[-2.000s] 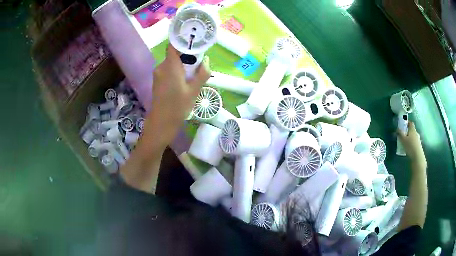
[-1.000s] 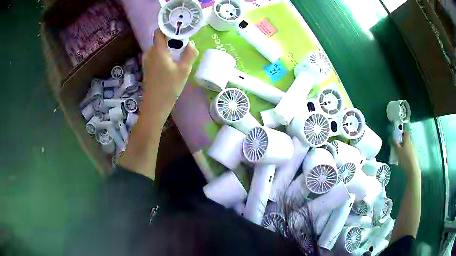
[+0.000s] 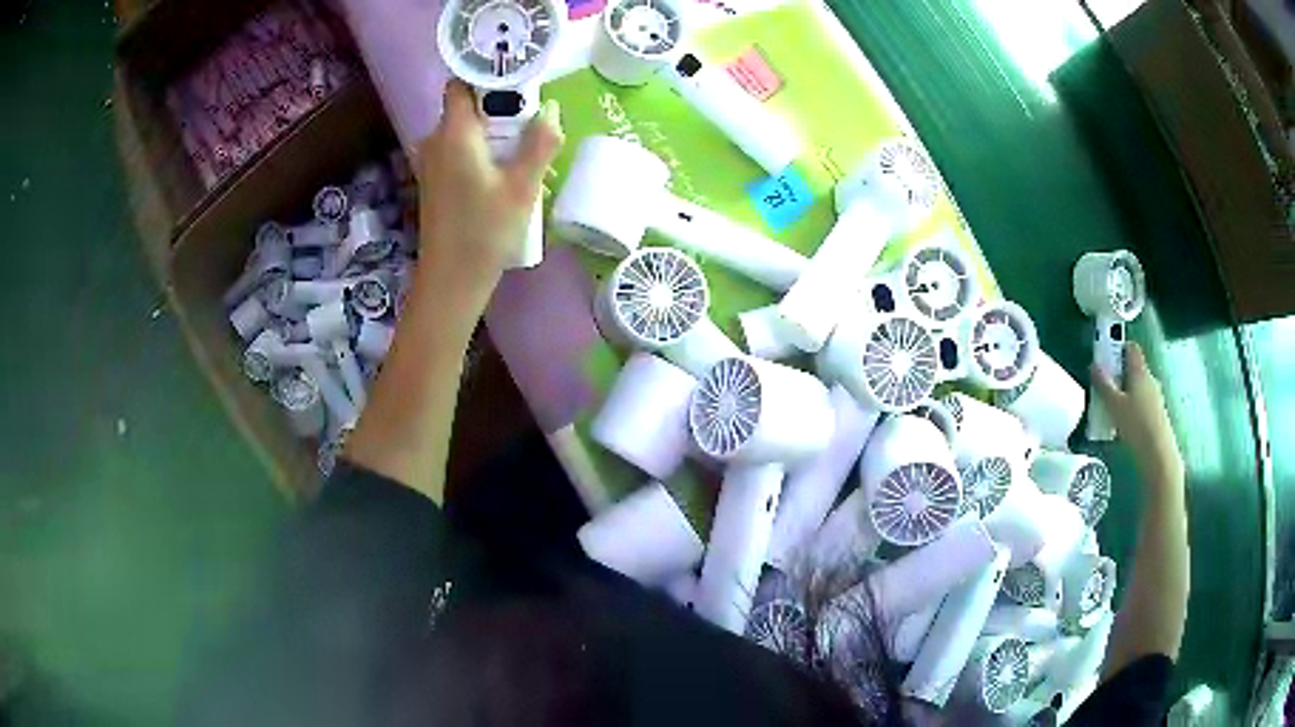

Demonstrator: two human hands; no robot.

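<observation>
My left hand (image 3: 483, 178) holds a white handheld fan (image 3: 500, 40) upright by its handle at the upper left, above the lilac table edge. Its open spoked side and small black display face me. My right hand (image 3: 1132, 391) holds another white fan (image 3: 1109, 288) by its handle over the green surface at the right. Its head points up, with a small dark display below it. The fingers partly hide both handles. A heap of white fans (image 3: 761, 409) lies on the printed mat (image 3: 625, 128) between my arms, with heads and handles pointing various ways.
At the left, an open brown carton holds jumbled white fans (image 3: 330, 294); another holds pink items (image 3: 256, 88). A blue note (image 3: 780, 198) and a pink-orange note (image 3: 754, 73) lie on the mat. A brown box (image 3: 1193, 156) stands at the upper right, beyond the green surface (image 3: 1044, 171).
Since two seconds ago, the view has shifted, so the heap sits further right. Over the last second, my right hand with its fan has moved slightly left and up. Both hands keep their fans.
</observation>
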